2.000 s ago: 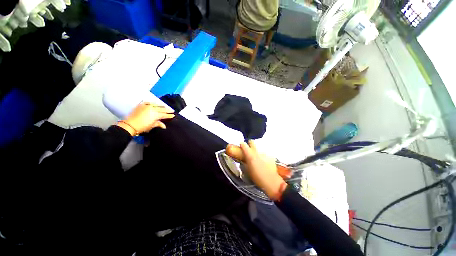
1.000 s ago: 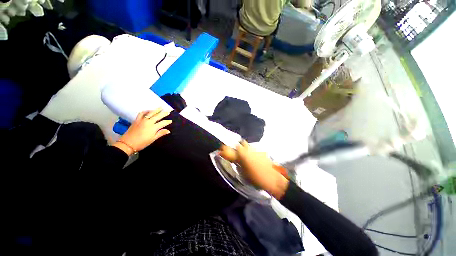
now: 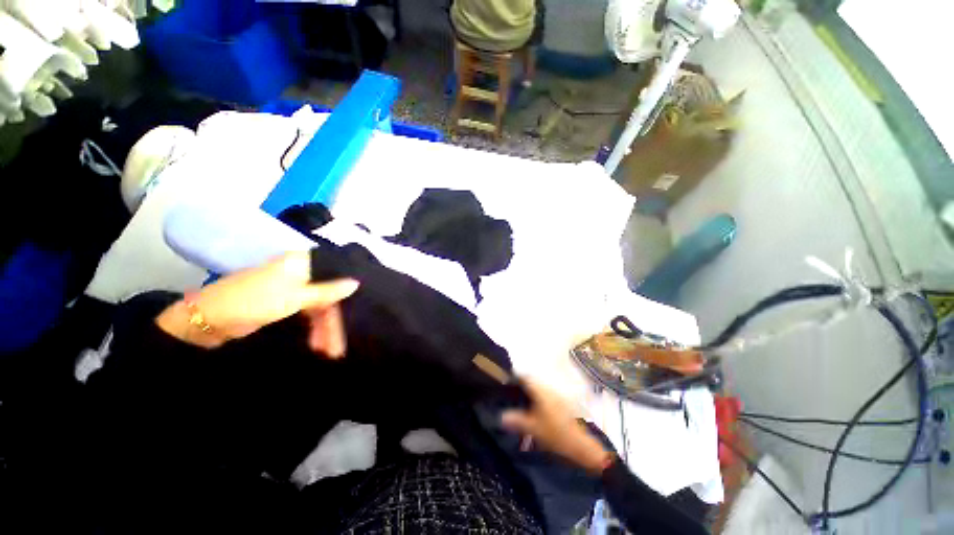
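Note:
The black garment (image 3: 418, 324) lies drawn over the pale padded sleeve board (image 3: 225, 238), whose rounded end sticks out at the left. A small brown label (image 3: 490, 368) shows on the cloth. My left hand (image 3: 256, 301) is blurred on the garment near the board's end, thumb and fingers bent over the cloth. My right hand (image 3: 552, 421) is at the garment's right end beyond the label, fingers around black cloth. The steam iron (image 3: 640, 366), with an orange-brown handle, stands on the right side of the table, out of my hands.
The white table cover (image 3: 565, 225) bears a dark cloth piece (image 3: 457, 230). The blue base bar (image 3: 337, 141) rises behind the board. A round cream padded lump (image 3: 155, 162) is at far left. Hoses (image 3: 908, 345) hang at right. A person (image 3: 494, 23) sits on a wooden stool beyond.
My right hand has let go of the iron, which now stands to the right, and has moved onto the garment. My left hand has turned and closed over the cloth. The brown label has appeared.

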